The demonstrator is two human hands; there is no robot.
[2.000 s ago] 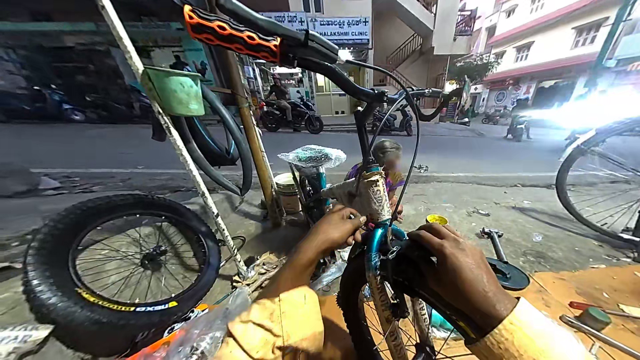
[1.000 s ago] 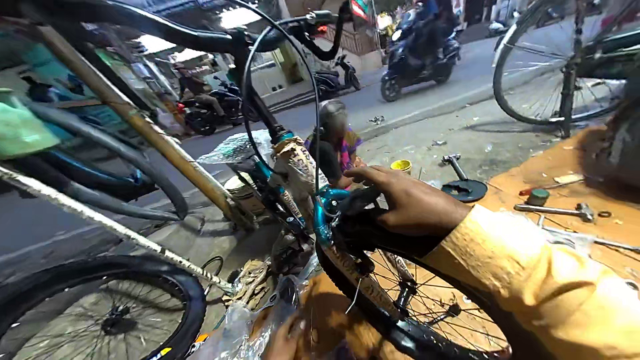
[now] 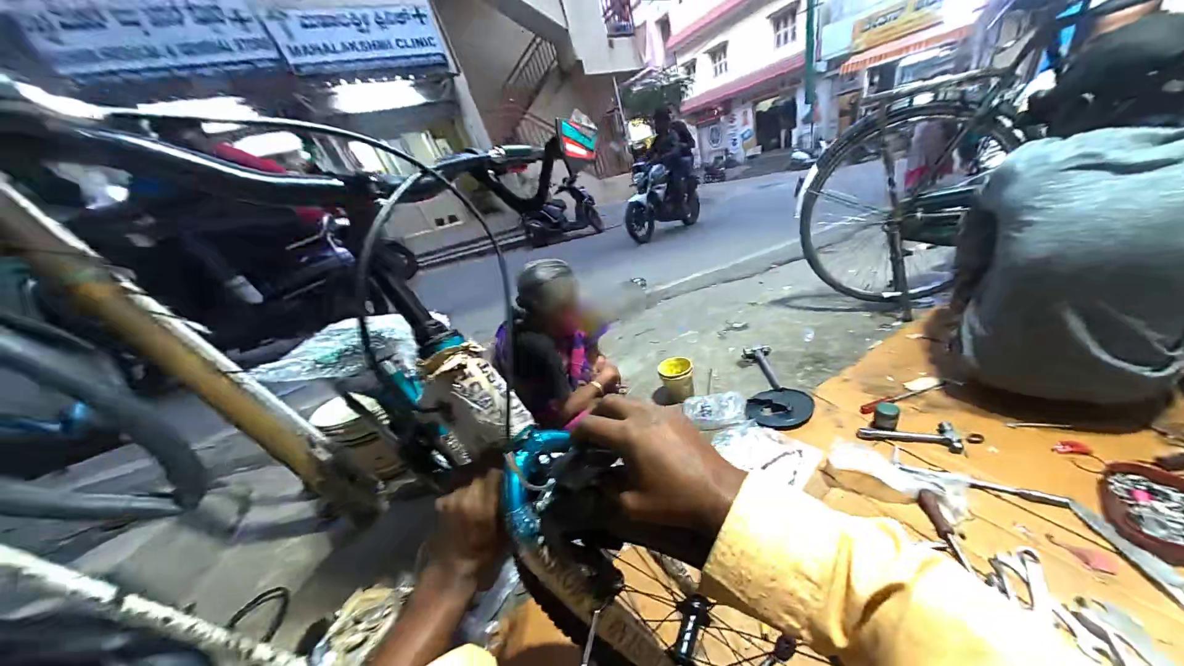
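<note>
Low in the middle, a bicycle's blue front fork stands over a spoked front wheel. My right hand lies with bent fingers over a black part at the fork's crown, right of the blue metal; its exact grip is hidden. My left hand is on the fork's left side, just below the paper-wrapped head tube, fingers curled; whether it holds anything cannot be told. Above, the black handlebar with a looping cable crosses the upper left.
A person sits low beyond the fork. Another person in grey sits at right beside a parked bicycle. Hammers, a red tray of small parts and other tools lie on the orange-brown ground sheet. A bamboo pole slants at left.
My left hand has come up from low beside the plastic to the fork's left side. My right hand remains at the fork's crown. The view has shifted right, and a motorcycle now shows on the road.
</note>
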